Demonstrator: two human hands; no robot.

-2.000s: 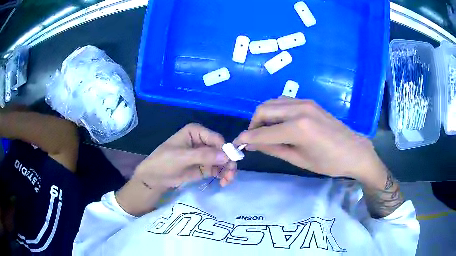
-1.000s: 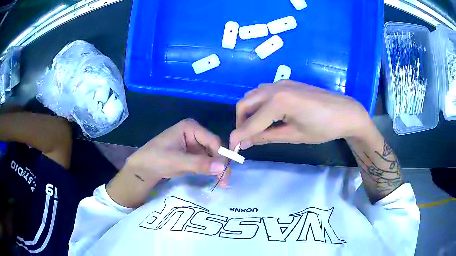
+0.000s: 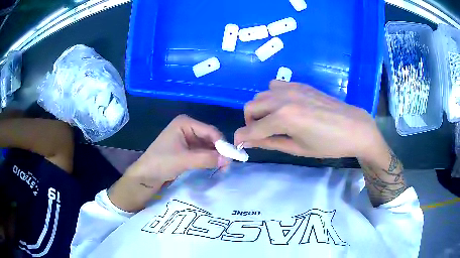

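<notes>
A white plastic housing (image 3: 231, 150) is pinched between the thumb and fingers of my left hand (image 3: 177, 149), in front of the white shirt. My right hand (image 3: 297, 123) pinches the small white end of a wired lead (image 3: 240, 145) at the housing's upper face. Thin dark wires (image 3: 216, 171) hang below the housing near my left fingertips. My fingers hide most of the lead. Several more white housings (image 3: 253, 34) with small dark holes lie in the blue tray (image 3: 202, 91); one is partly behind my right hand.
A crumpled clear bag (image 3: 88, 93) with white parts lies at the left. A clear box of thin white sticks (image 3: 414, 80) stands at the right, beside a second clear box (image 3: 452, 75). Another person's arm (image 3: 38, 138) shows at the lower left. A shiny rail runs behind.
The housing has tilted in my left fingers, and less of the dark wires shows below it. My right fingertips have stayed close to its upper face. The tray appears higher in view than at first.
</notes>
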